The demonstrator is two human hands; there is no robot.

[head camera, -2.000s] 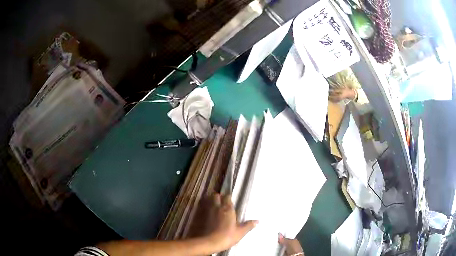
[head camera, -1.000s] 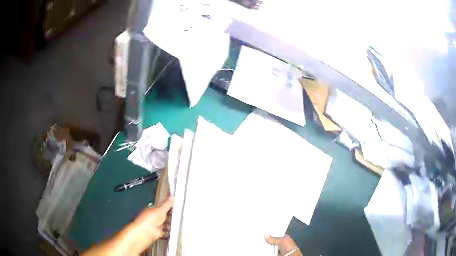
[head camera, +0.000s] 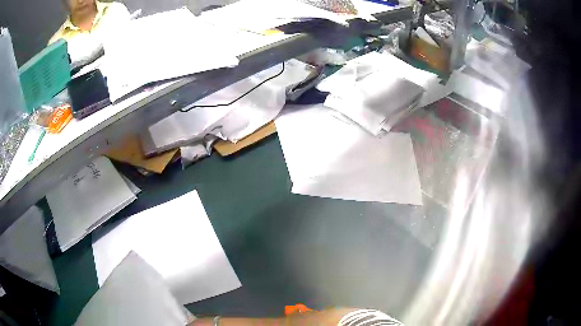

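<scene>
White sheets stand or tilt up at the bottom left point(head camera: 130, 296). Another white sheet point(head camera: 185, 245) lies flat on the green table point(head camera: 255, 223) behind them. My right forearm, with a striped sleeve and a thin wristband, crosses the bottom edge from the right. My right hand point(head camera: 191, 319) is at the right edge of the tilted sheets, mostly cut off by the frame, so its grip cannot be told. My left hand is out of view. A small orange thing point(head camera: 297, 309) shows just behind the forearm.
Stacked white papers point(head camera: 376, 95) and large sheets point(head camera: 350, 159) lie at the back right. A raised shelf point(head camera: 95, 137) curves across the back left, with a black phone-like object point(head camera: 89, 92) and green box point(head camera: 44, 76). A person in yellow point(head camera: 95, 25) is beyond it. Clear plastic point(head camera: 452, 153) lies right.
The view has swung to the right, so the sheet stack now sits at the bottom left. My left hand has left the picture. My right forearm now reaches across the bottom edge.
</scene>
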